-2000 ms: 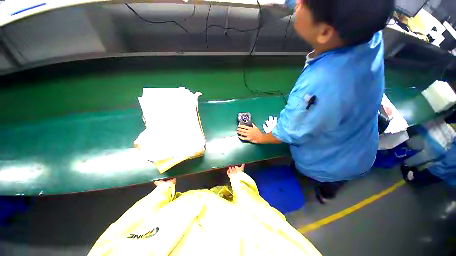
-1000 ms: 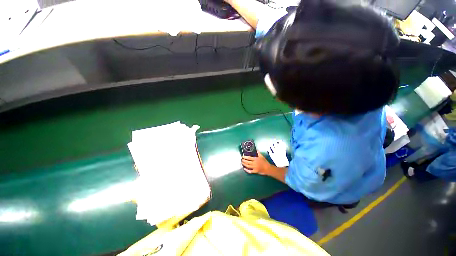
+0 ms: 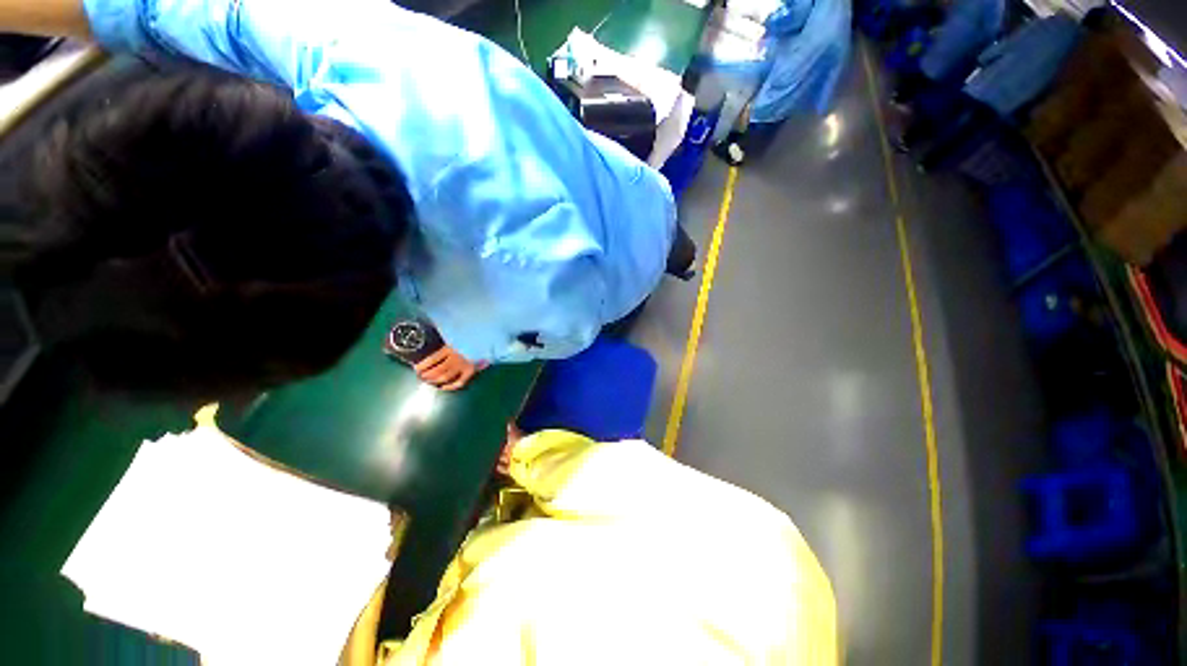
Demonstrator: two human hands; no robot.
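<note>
A stack of large white paper sheets lies on the green bench at the lower left, with a yellow-brown edge showing. My right hand is small and partly hidden by its yellow sleeve, at the bench edge; its finger state is unclear. My left hand is not visible; a bit of yellow sleeve shows beside the papers. A dark smartphone with a round ring lies on the bench under a co-worker's hand.
The co-worker in blue leans over the bench, head at left. A blue stool stands under the bench edge. Beyond are a black housing and papers. Yellow lines cross the grey floor; blue stools and other people stand farther off.
The view has swung right and tilted, so the bench and papers sit at lower left and more aisle shows. The co-worker's head now appears at left. My right hand shows again; my left does not.
</note>
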